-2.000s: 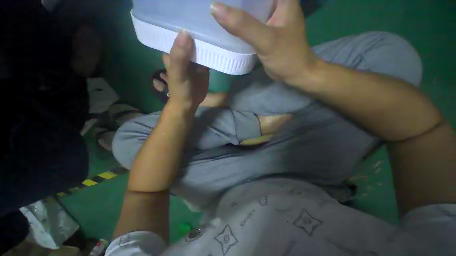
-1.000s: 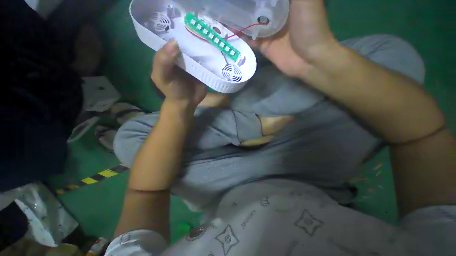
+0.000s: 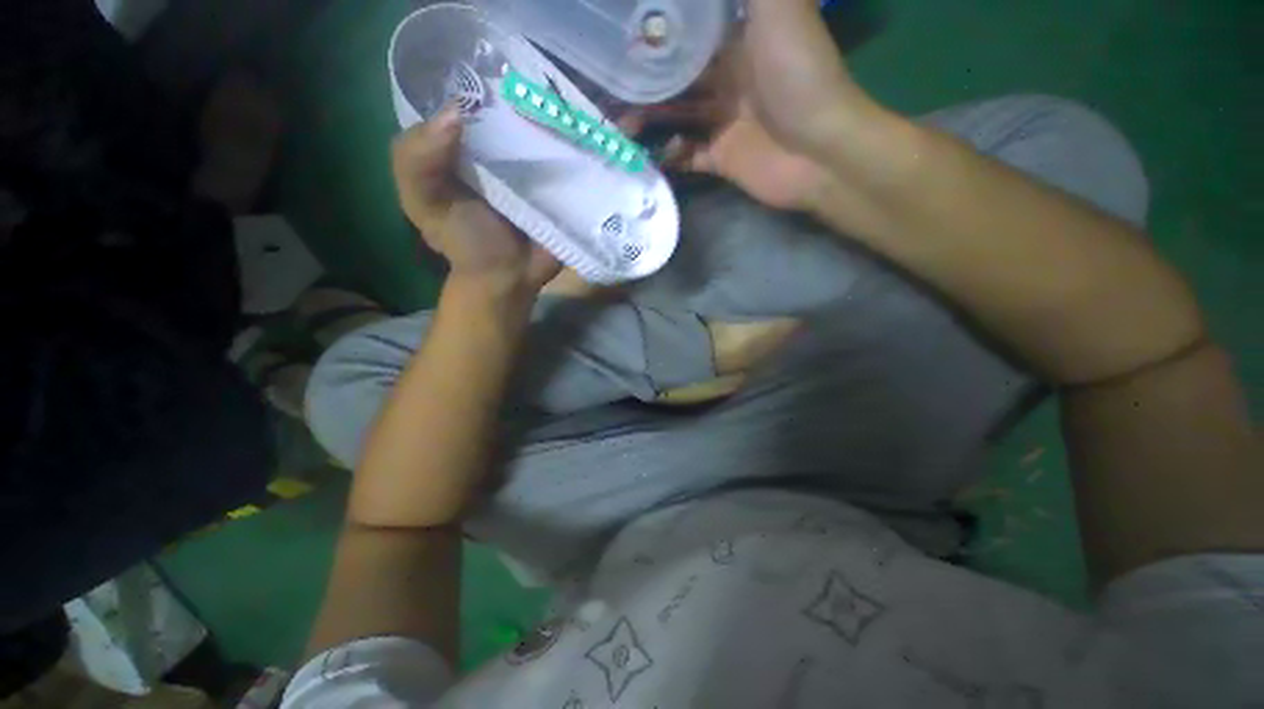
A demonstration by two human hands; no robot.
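The white oval base cover is held tilted above my lap near the top, its hollow inside facing me, with a round slotted grille near each end. The green circuit board with pale squares lies inside it. My left hand grips the cover's near left side. The translucent housing is at the top edge, partly cut off, beside the cover's upper right side. My right hand holds the housing's right end; some fingers are shadowed and blurred.
My crossed legs are below the work. Another person's dark clothing fills the left. Yellow-black tape crosses the green floor. A white sheet-like item lies at the lower left.
The joined cover and housing have been opened apart, showing the board. Since the middle frame, the cover has turned steeper and the housing has shifted left with my right hand.
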